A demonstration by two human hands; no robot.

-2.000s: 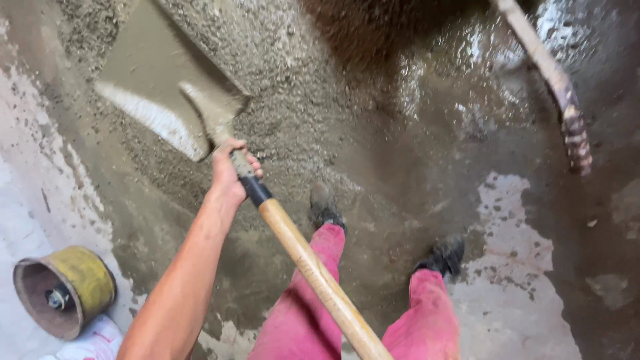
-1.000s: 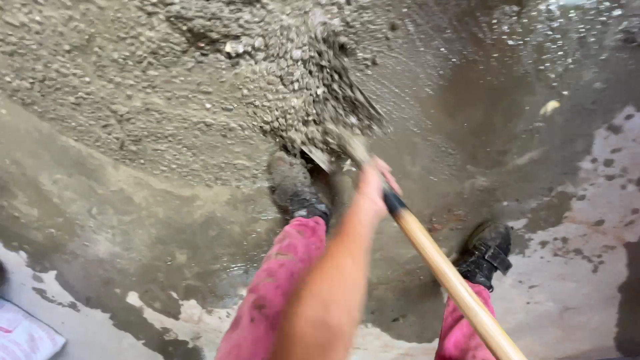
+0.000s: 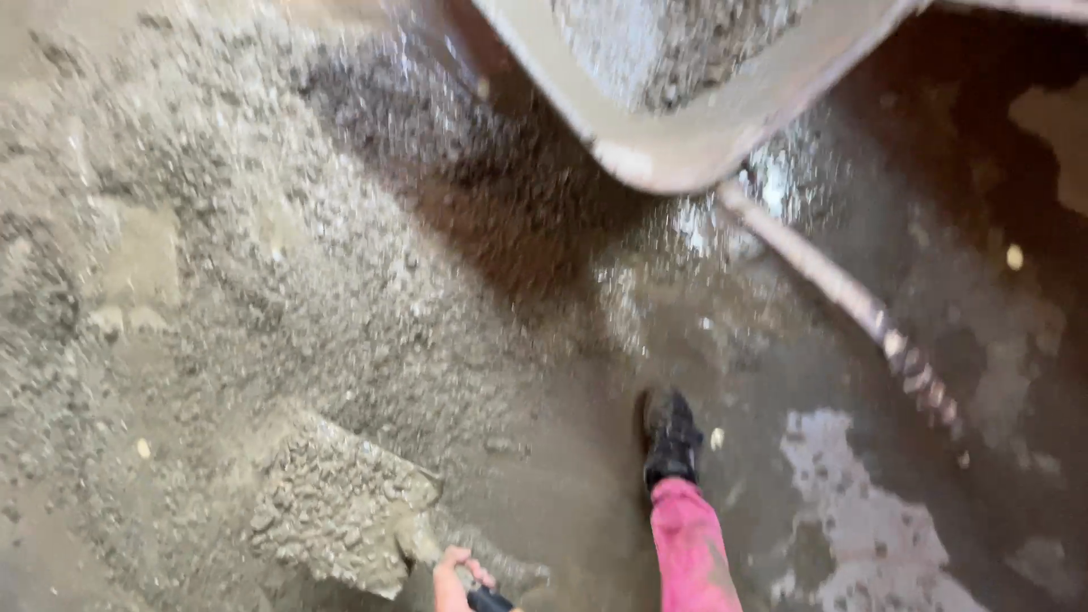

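Note:
My left hand (image 3: 461, 580) is wrapped around the shovel's shaft, just above the blade, at the bottom edge of the head view. The shovel blade (image 3: 412, 535) is heaped with wet gravelly concrete (image 3: 327, 501) and lies low over the spread mix, left of my hand. A short dark part of the shaft (image 3: 490, 600) shows beside the fingers; the rest runs out of the frame. My right hand is out of view. At the top, right of centre, the wheelbarrow tray (image 3: 680, 153) holds more wet mix (image 3: 705, 51).
Wet concrete mix (image 3: 357, 280) covers the floor at left and centre. A wheelbarrow handle (image 3: 837, 285) with a worn grip slants down to the right from the tray. My booted foot (image 3: 671, 438) stands on wet floor right of centre. Pale patches mark the lower right floor.
The shovel blade, bare two seconds ago, now carries a heap of mix. My left hand has stayed on the shaft. The view has shifted, bringing in the wheelbarrow tray.

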